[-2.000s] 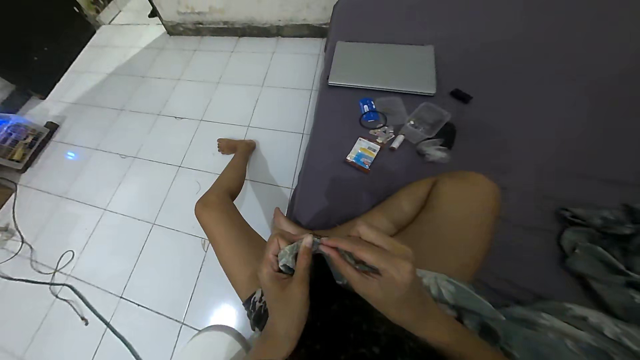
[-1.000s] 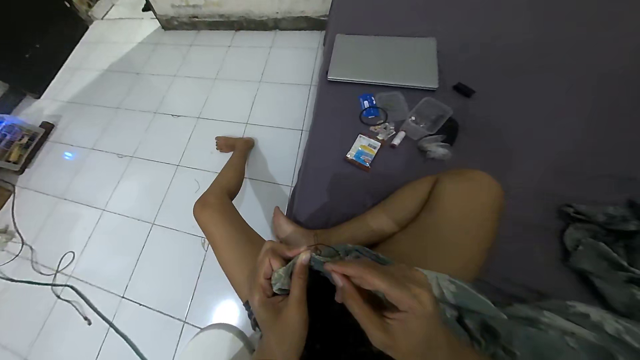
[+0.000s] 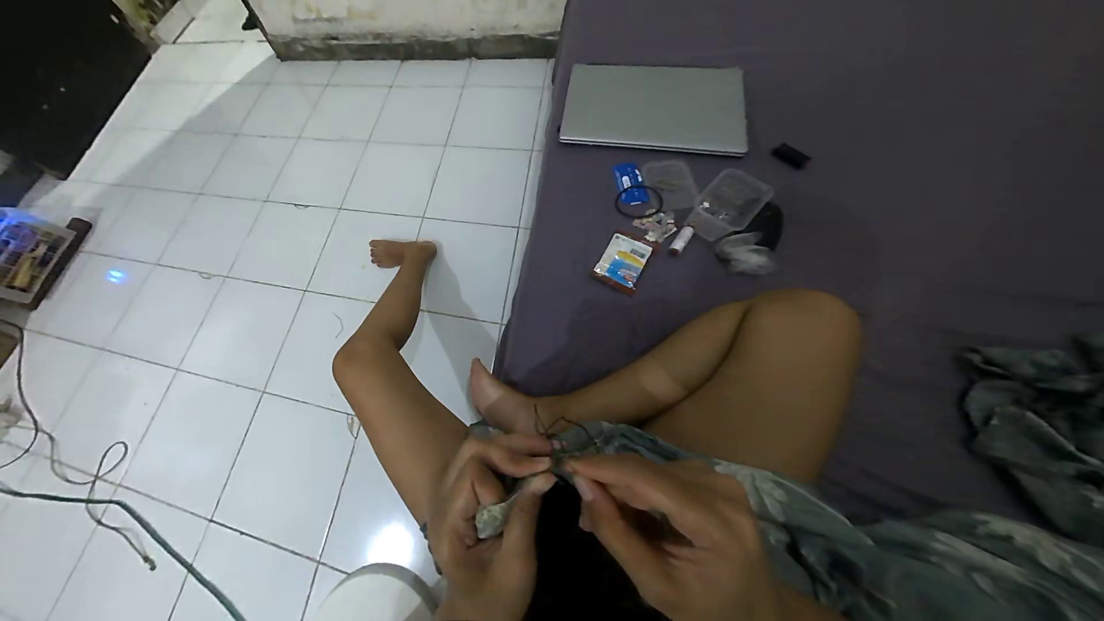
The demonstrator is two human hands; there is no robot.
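Note:
Grey-green patterned fabric [image 3: 759, 492] lies across my lap and trails off to the right. My left hand [image 3: 496, 509] pinches a folded edge of it between thumb and fingers, with a small bunch of cloth sticking out below. The fingertips of my right hand [image 3: 664, 517] meet the same edge just to the right, thumb and index finger pressed together at the cloth. Loose dark thread [image 3: 561, 423] curls above the fingertips. Whether a needle is between my right fingers cannot be seen.
On the dark bedsheet are a closed laptop [image 3: 653, 109], clear plastic boxes [image 3: 731, 204], a blue packet [image 3: 630, 184], a small labelled packet [image 3: 623, 261], a small white tube [image 3: 681, 240] and a black object [image 3: 790, 156]. More patterned cloth [image 3: 1035, 423] lies right. Cables [image 3: 129, 509] cross the tiled floor.
My right hand has moved left to the fingertips of my left hand; one second ago it was a little apart. The loose dark thread shows in a different loop above the cloth.

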